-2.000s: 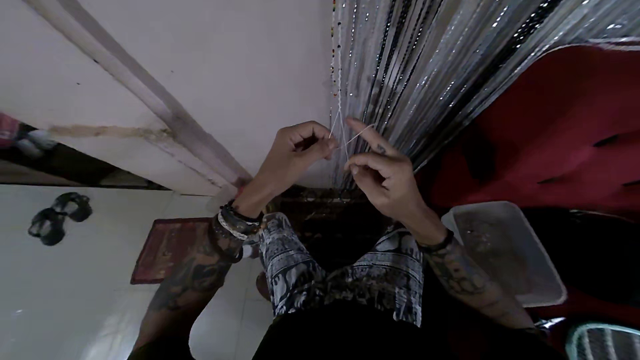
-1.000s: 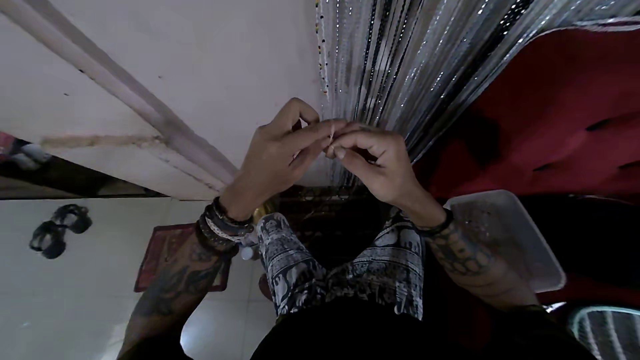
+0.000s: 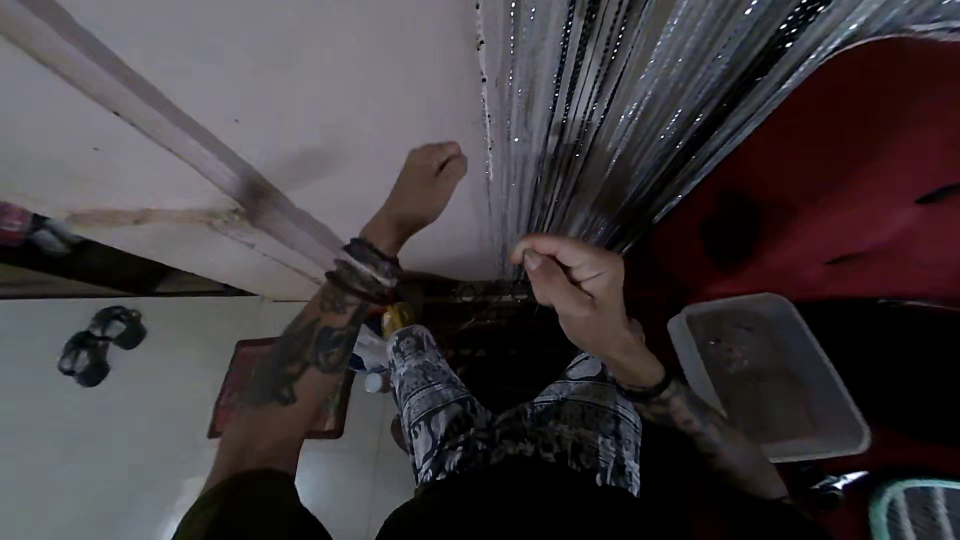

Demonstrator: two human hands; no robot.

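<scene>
Silver and black beaded strands of a string curtain (image 3: 592,97) hang at the upper middle and right. My left hand (image 3: 426,184) is closed in a fist in front of the pale wall, left of the outermost beaded strand (image 3: 485,105). Near the lower ends of the strands is my right hand (image 3: 577,289), thumb pressed to its curled index finger. Whether either hand pinches a thin thread is too fine to tell.
A translucent plastic tub (image 3: 772,382) with small bits inside lies to the right, beside red tufted upholstery (image 3: 847,165). On the tiled floor at left are a red mat (image 3: 247,375) and dark sandals (image 3: 101,345). A green-rimmed item (image 3: 915,510) is at the lower right.
My hands were together at a white thread near the strands; now they are apart, the left moved up and left, the right slightly lower right. The thread no longer shows.
</scene>
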